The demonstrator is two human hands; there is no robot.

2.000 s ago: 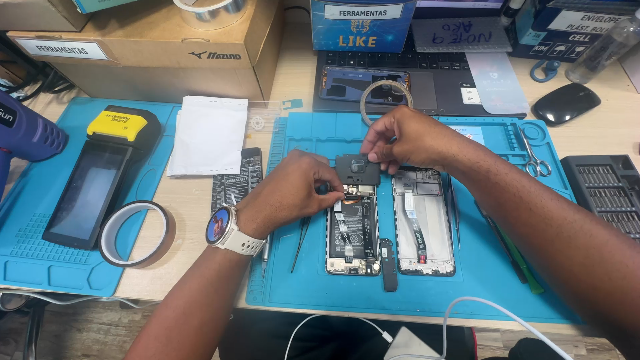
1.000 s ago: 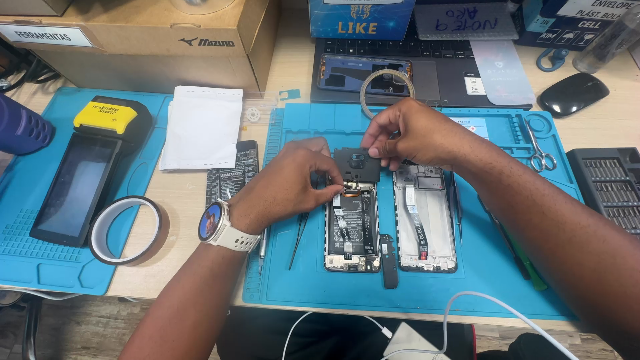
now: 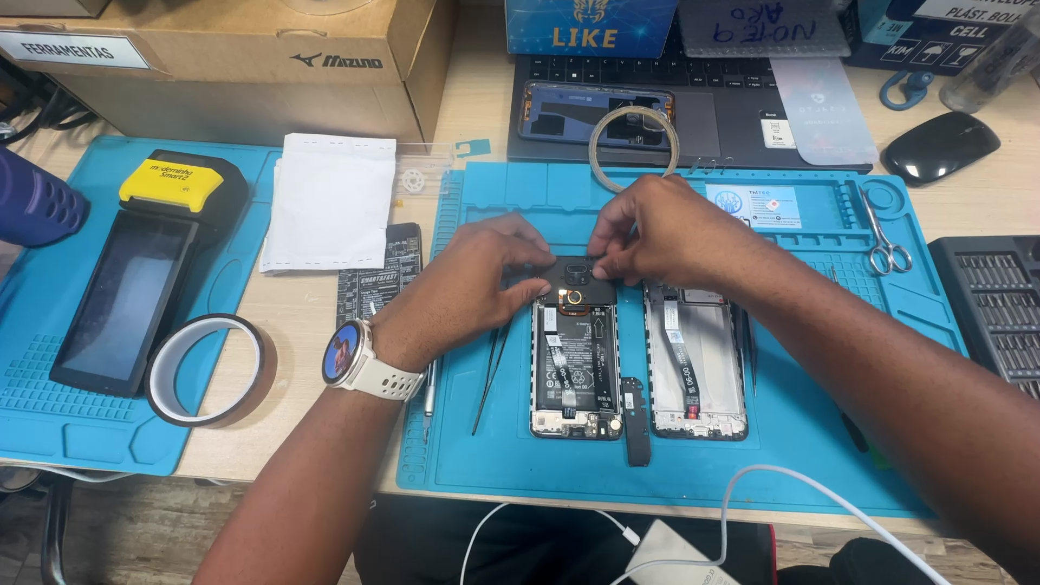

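Note:
An opened smartphone (image 3: 575, 374) lies on the blue silicone repair mat (image 3: 528, 479), its battery and flex cable showing. Over its top end sits a black plastic cover with a camera window (image 3: 587, 286). My left hand (image 3: 487, 284) touches the left edge of this cover with thumb and fingers. At the cover's upper right edge, my right hand (image 3: 650, 231) grips it between thumb and fingers. A second phone frame (image 3: 699, 374) with a flex cable lies to the right, its top partly under my right hand. Between the two phones is a narrow black plastic piece (image 3: 636, 422).
Tweezers (image 3: 490, 382) lie left of the phone. Scissors (image 3: 884, 236) and a screwdriver bit case (image 3: 999, 309) are at the right. Behind are a tape ring (image 3: 601, 146) and a laptop (image 3: 731, 114). A payment terminal (image 3: 122, 301) and tape roll (image 3: 203, 370) stand left.
The black cover, earlier raised at the phone's top end, now lies down over that end. My left hand has moved from the phone's inner parts to the cover's left edge.

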